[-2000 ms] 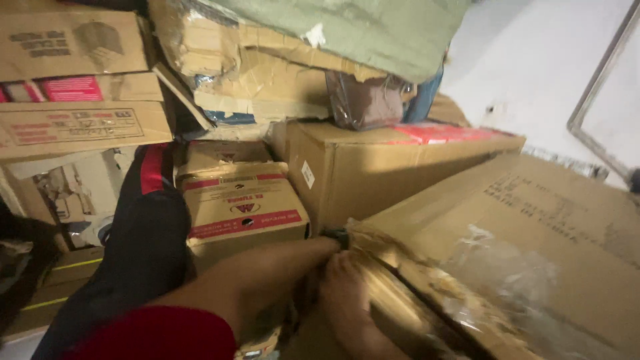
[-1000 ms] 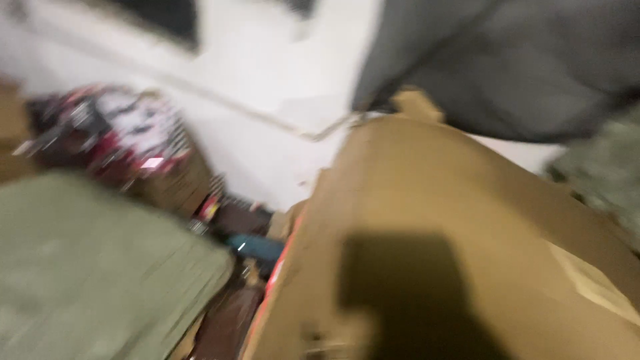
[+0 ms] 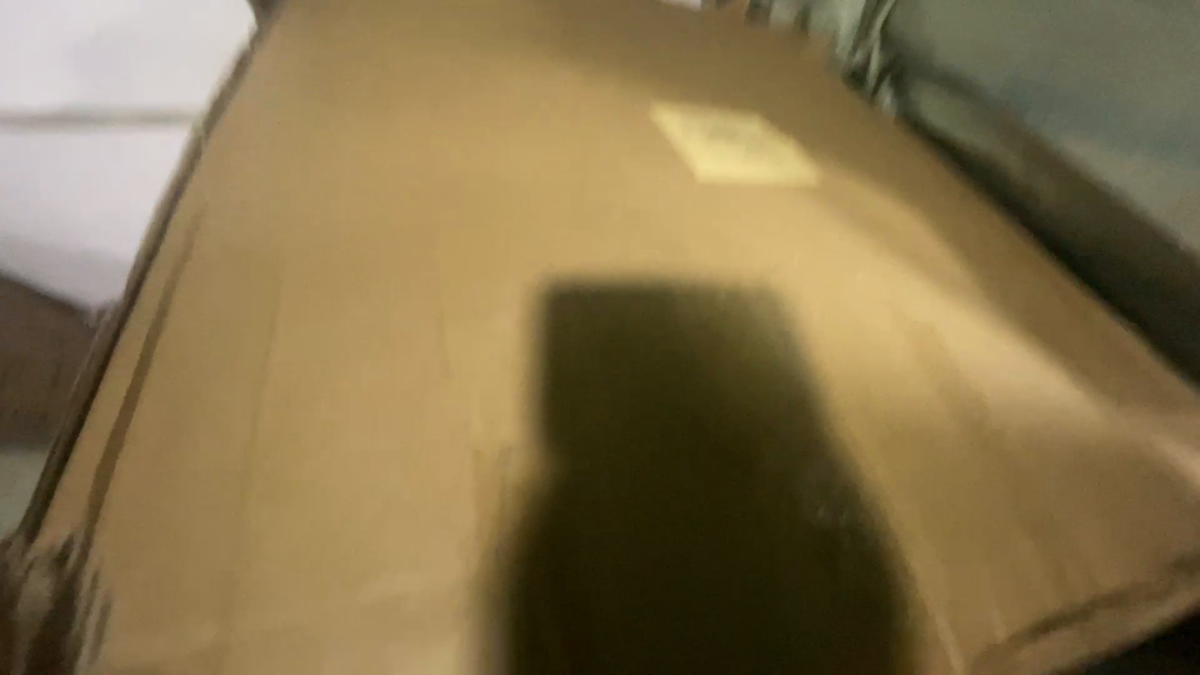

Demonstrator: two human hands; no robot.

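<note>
A large brown cardboard box (image 3: 375,281) fills most of the head view, its broad side close to the camera and tilted. A pale label (image 3: 736,145) is stuck on its upper part. A dark shadow (image 3: 675,450) with a squared top falls over the lower middle of the cardboard. Neither my left hand nor my right hand shows, so what they hold or touch is hidden. The picture is blurred.
A white wall (image 3: 84,178) stands beyond the box at the left. Greenish-grey sheeting (image 3: 1059,103) lies along the upper right, beside the box's edge. Something brown (image 3: 42,366), too blurred to name, is at the far left.
My hands, at the edge of a torn carton two seconds ago, have left the view. The view has swung strongly, and the large box fills more of it than one second ago.
</note>
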